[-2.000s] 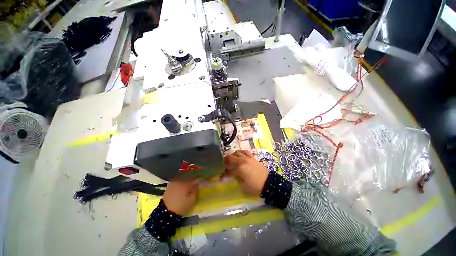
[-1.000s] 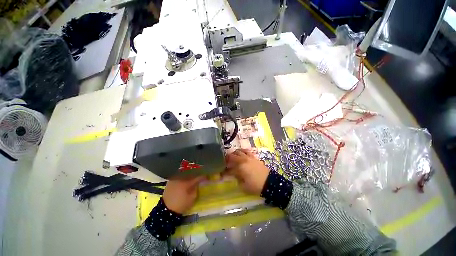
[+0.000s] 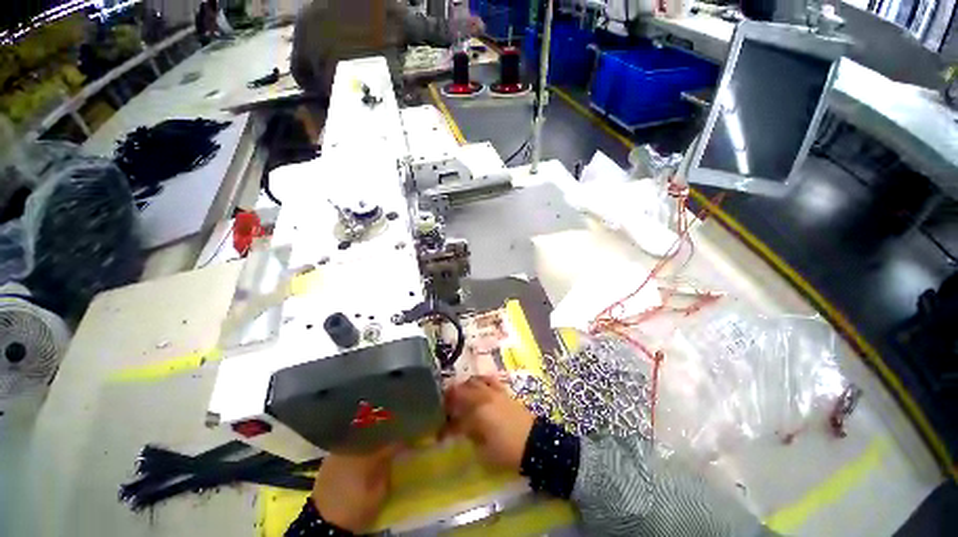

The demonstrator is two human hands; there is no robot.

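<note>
The white sewing machine has a dark grey front cover with a red logo. My left hand is below the cover at its lower edge, its fingertips partly hidden. My right hand is just right of the cover with its fingers bent together near the needle area. Whatever either hand holds is hidden or too small to tell. Black straps lie in a fanned pile left of the machine. A heap of silver metal rings lies right of my right hand.
A clear plastic bag and red cord lie right of the rings, with white paper behind. A screen stands at the right rear, a fan at the left edge. A person is beyond the machine.
The view has tilted up, so the machine and hands sit lower in the picture and more of the factory floor shows. Both hands stay at the machine head.
</note>
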